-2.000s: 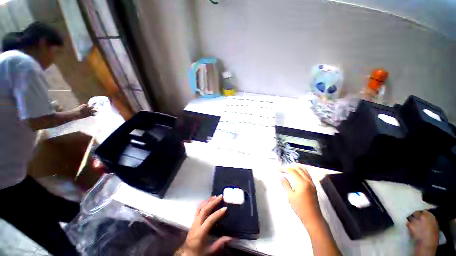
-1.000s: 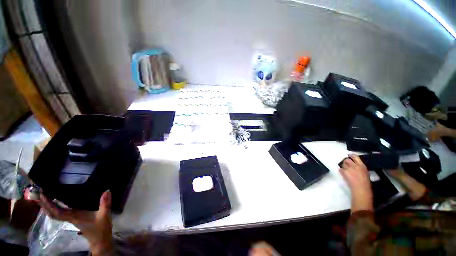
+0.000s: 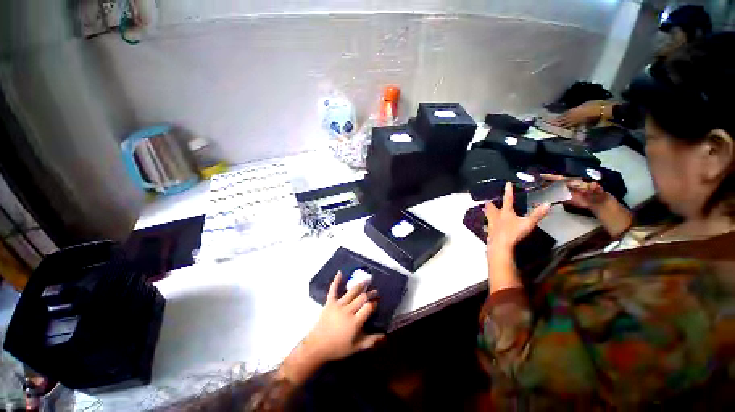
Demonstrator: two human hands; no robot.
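Observation:
A black box [image 3: 385, 282] lies tilted on the white table in front of me, with a small white item [image 3: 358, 279] in its top. My left hand [image 3: 348, 315] is over this box, palm down, fingertips at the white item and thumb apart near the box's front edge. The hand hides part of the box, and no grip on it shows. A second black box with a white item [image 3: 403, 230] lies just behind, to the right. My right hand is not in view.
Ribbed black tray stack [image 3: 105, 322] at left. Sheet with rows [image 3: 246, 205], silvery heap [image 3: 316, 217] and black flat piece [image 3: 165, 245] behind. Stacked black boxes [image 3: 395, 161] at back right. A neighbour's hands [image 3: 508, 221] work on a box at right; another person is beyond.
The view has turned right. My left hand has left the tray stack and come onto the black box. That box now lies turned, close to the second box. The neighbour's hands have moved.

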